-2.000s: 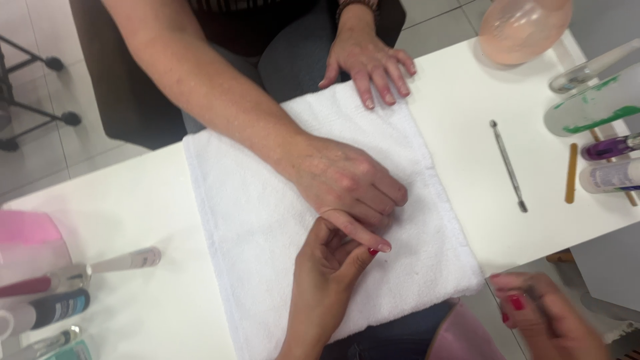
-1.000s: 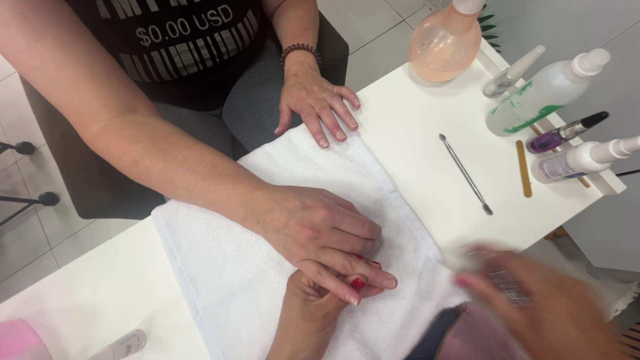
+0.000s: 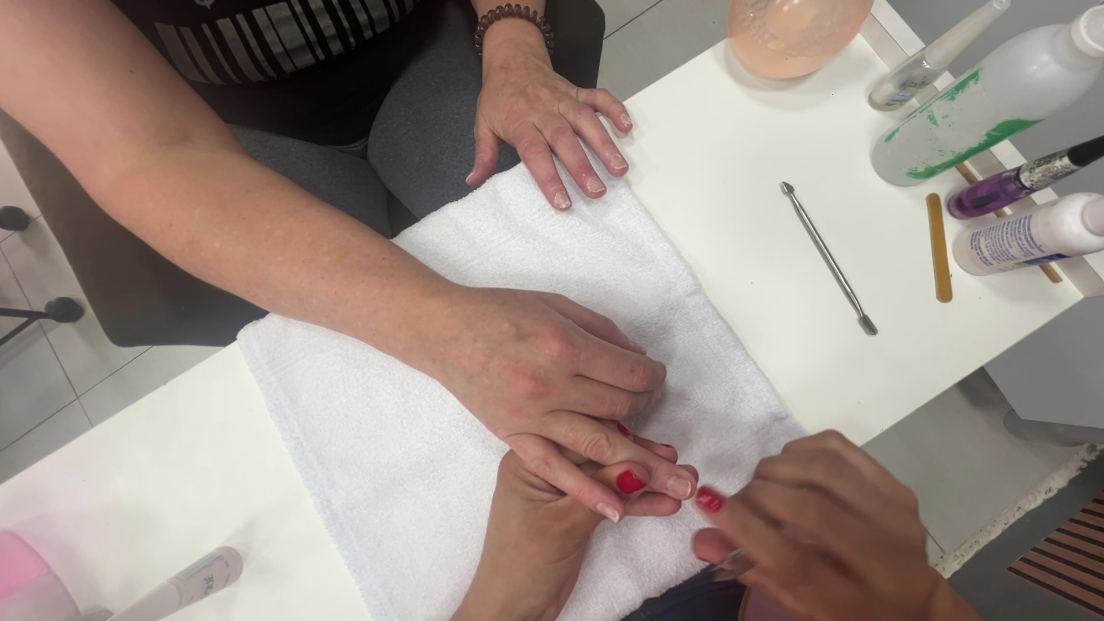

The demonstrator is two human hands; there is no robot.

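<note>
My left hand [image 3: 552,526], with red nails, is closed around a finger of the seated person's hand [image 3: 535,362], its thumb on top near the fingertip. That hand rests over a white towel [image 3: 388,397]. Just right of the held fingertip, my right hand [image 3: 819,517] pinches a small metal tool [image 3: 733,565], blurred and mostly hidden by my fingers; its kind I cannot tell. The person's other hand [image 3: 552,121] lies flat, fingers spread, at the towel's far edge. A metal cuticle pusher [image 3: 828,259] lies on the white table [image 3: 742,216], right of the towel.
At the right stand a peach-coloured round container [image 3: 793,34], a clear bottle with green marks [image 3: 983,121], a purple polish bottle [image 3: 992,194] and a white bottle [image 3: 1026,237]. A wooden stick [image 3: 940,250] lies beside them. A pale tube [image 3: 190,586] and a pink object [image 3: 26,569] are at lower left.
My left hand has shifted from one finger of the person's hand to a neighbouring one. My right hand has come in close to the held fingertip. The view has shifted.
</note>
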